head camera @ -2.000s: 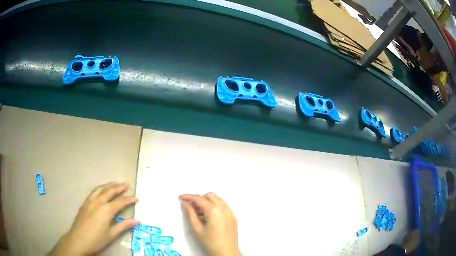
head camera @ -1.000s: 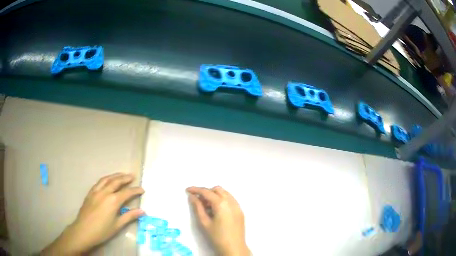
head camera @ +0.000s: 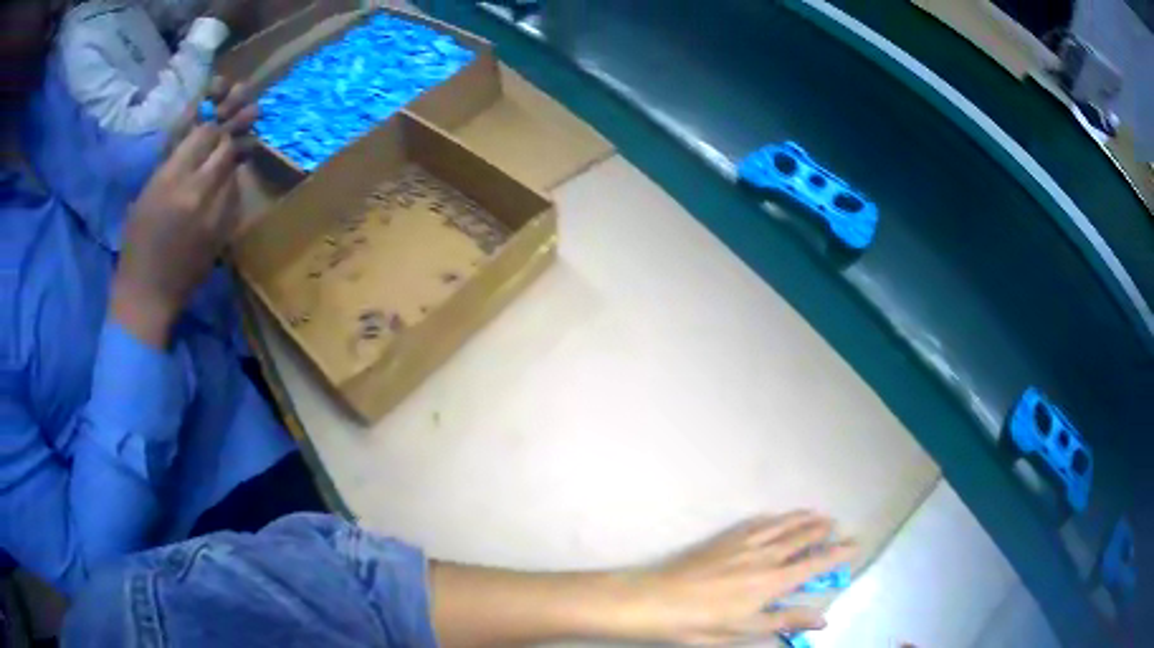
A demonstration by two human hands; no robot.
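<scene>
My left hand (head camera: pixel 759 580) reaches in from the lower left, palm down on the beige board near its right edge, fingers spread. Small blue pieces (head camera: pixel 829 580) show between and beside its fingers and thumb; the hand partly covers them and none looks gripped. My right hand is not clearly in view; only a tiny skin-coloured bit shows at the bottom edge.
An open brown box (head camera: pixel 380 392) with small scattered bits stands upper left, beside a box of blue pieces (head camera: pixel 367 82). A neighbour in blue (head camera: pixel 127 418) sits left. Blue shells (head camera: pixel 810 190) lie on the green belt (head camera: pixel 936 279).
The view has swung left, bringing in the boxes and neighbour. The small blue pile and my right hand have left the view or are mostly cut off. My left hand stays low over the board.
</scene>
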